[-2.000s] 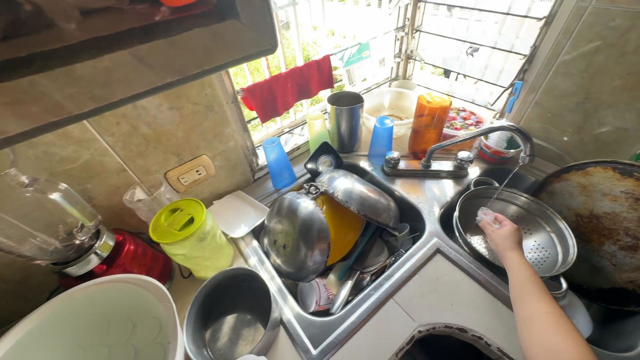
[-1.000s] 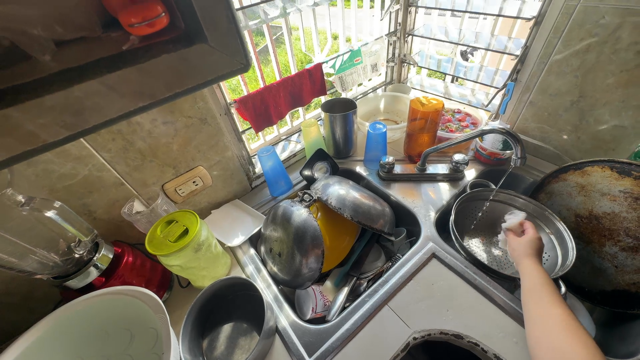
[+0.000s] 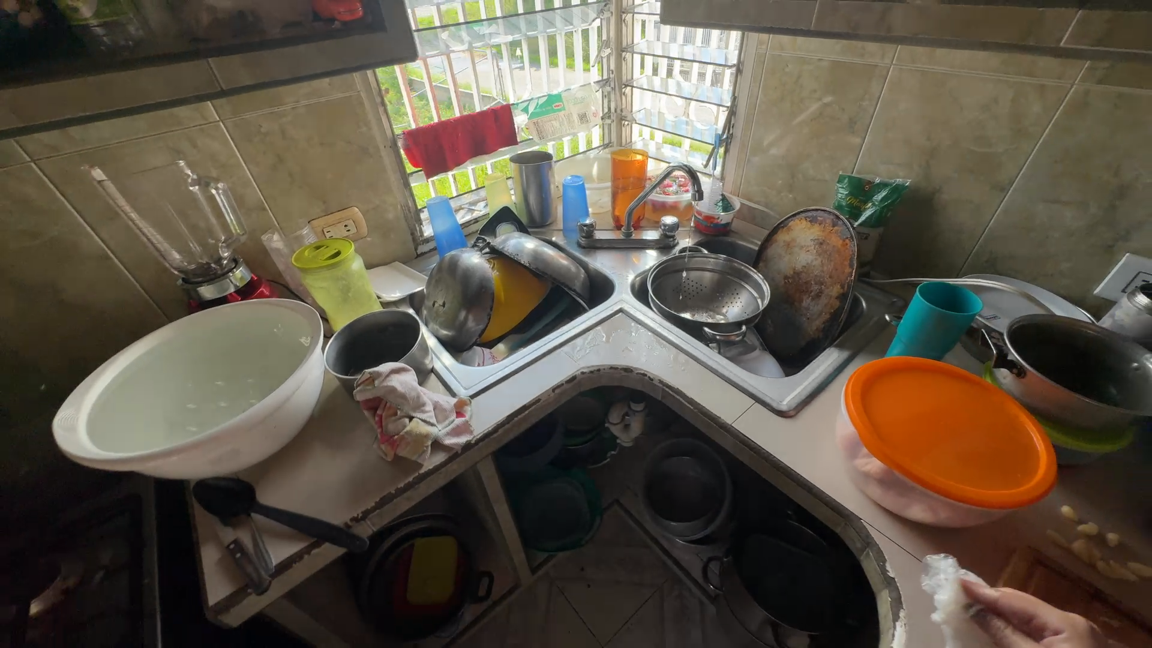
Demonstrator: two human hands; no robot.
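Note:
My right hand [image 3: 1035, 621] is at the bottom right corner, its fingers pinching a crumpled piece of clear plastic [image 3: 949, 598]. Beside it are a brown wooden board [image 3: 1071, 589] and several pale cloves or nuts [image 3: 1084, 546] on the counter. A bowl with an orange lid [image 3: 949, 432] stands just above the hand. Farther off, a steel colander [image 3: 708, 292] sits in the right sink basin under the faucet [image 3: 643, 202], with a thin stream of water falling into it. My left hand is out of view.
A blackened round pan [image 3: 807, 283] leans in the right basin. Pot lids [image 3: 459, 297] and dishes fill the left basin. A white tub of water [image 3: 198, 387], a grey pot [image 3: 378, 342] and a cloth [image 3: 414, 409] stand left; a teal cup [image 3: 934, 321] and a metal pot [image 3: 1080, 360] right.
My right hand has left the colander in the sink and is now over the right counter, still holding the crumpled plastic. The view has widened and shifted to show more counter.

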